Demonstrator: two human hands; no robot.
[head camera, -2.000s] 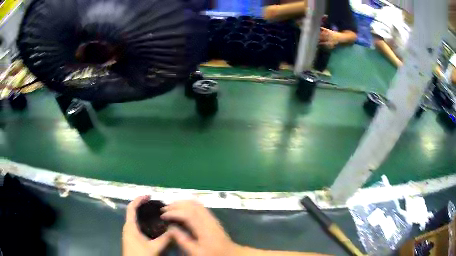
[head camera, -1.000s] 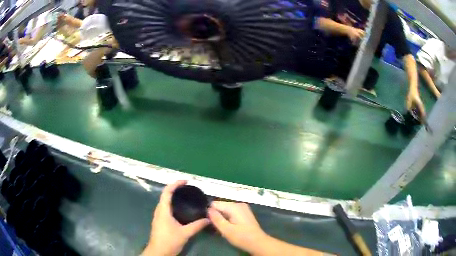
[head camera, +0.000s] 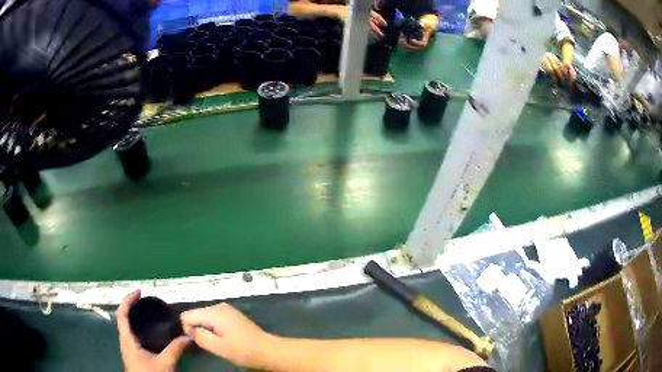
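A plain black shell (head camera: 154, 324) is held low over the dark green bench at the lower left, its round dark side facing the camera. My left hand (head camera: 136, 347) wraps around its left and lower side, partly cut off by the bottom edge. My right hand (head camera: 219, 333) touches its right rim with closed fingertips. Whether the fingertips also hold something small cannot be told. Several inner units, such as this one (head camera: 274, 107), stand on the green belt.
A whitish rail (head camera: 312, 279) and a slanted white post (head camera: 475, 138) edge the belt. A hammer (head camera: 425, 305), a clear plastic bag (head camera: 501, 287) and a cardboard bin (head camera: 617, 320) lie right. A black fan (head camera: 65, 80) hangs upper left. Workers' hands are opposite.
The view has swung right, so the fan and my hands appear further left and the cardboard bin shows more. Both hands stay on the black shell. The units on the belt have shifted in view.
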